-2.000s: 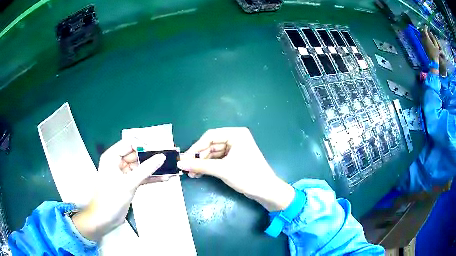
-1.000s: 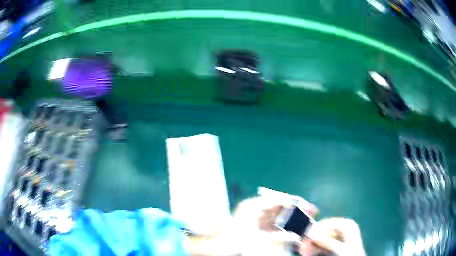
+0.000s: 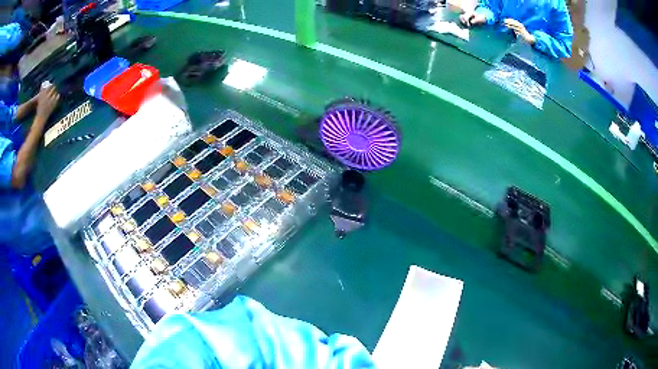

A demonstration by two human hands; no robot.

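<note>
The clear blister tray [image 3: 238, 277] lies on the green bench at the left, with black LCD screens [image 3: 178, 248] and orange flex cables in its pockets. Some pockets look clear or silvery. A white backing sheet [image 3: 422, 313] lies at the lower middle. A light blue sleeve [image 3: 245, 339] of mine crosses the bottom edge, in front of the tray's near corner. Neither of my hands shows; both are out of the picture or cut off by its bottom edge.
A desk fan with purple grille [image 3: 358, 137] stands right of the tray. Black housings sit beyond it [image 3: 524, 227] and at the far right [image 3: 638, 306]. Red [image 3: 130, 88] and blue [image 3: 107, 76] bins and a long white object [image 3: 119, 162] are left. Coworkers' hands show far left and top right.
The view has swung left, bringing the left tray and fan into full view. My hands and the screen they held have left the picture; the right tray is also out of view.
</note>
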